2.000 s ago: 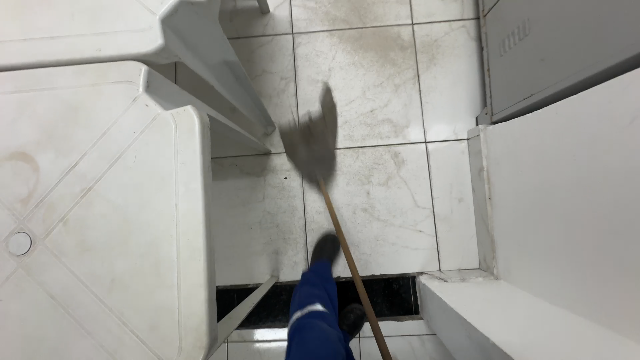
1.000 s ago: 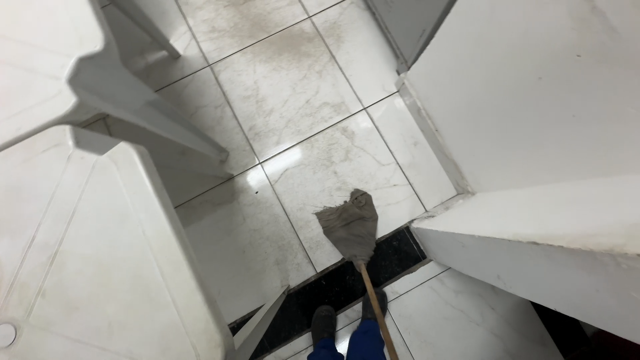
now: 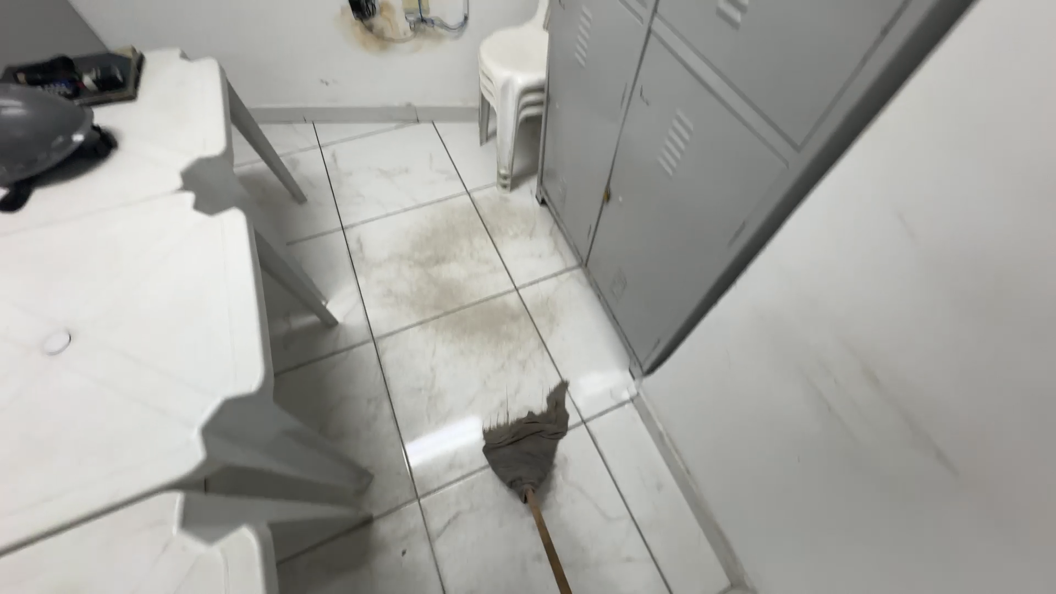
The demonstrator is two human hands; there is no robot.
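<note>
A broom with a grey cloth wrapped over its head [image 3: 525, 450] rests on the white tiled floor [image 3: 487, 528], its bristle tips poking out at the far edge. Its wooden handle [image 3: 549, 540] runs down out of the bottom of the view. Neither my left hand nor my right hand shows, so what they hold is hidden. Beyond the cloth, a brownish dirt stain [image 3: 470, 280] spreads over several tiles.
White plastic tables [image 3: 140, 330] line the left, their legs reaching into the floor area. A helmet [image 3: 41, 132] and a dark tray [image 3: 115, 74] lie on the far one. Grey metal lockers [image 3: 676, 140], stacked white plastic stools [image 3: 516, 66] and a white wall [image 3: 874, 346] bound the right.
The view has tilted up toward the far wall, and my feet have left it. The cloth-covered broom head has moved forward, away from the black floor strip it was beside one second ago.
</note>
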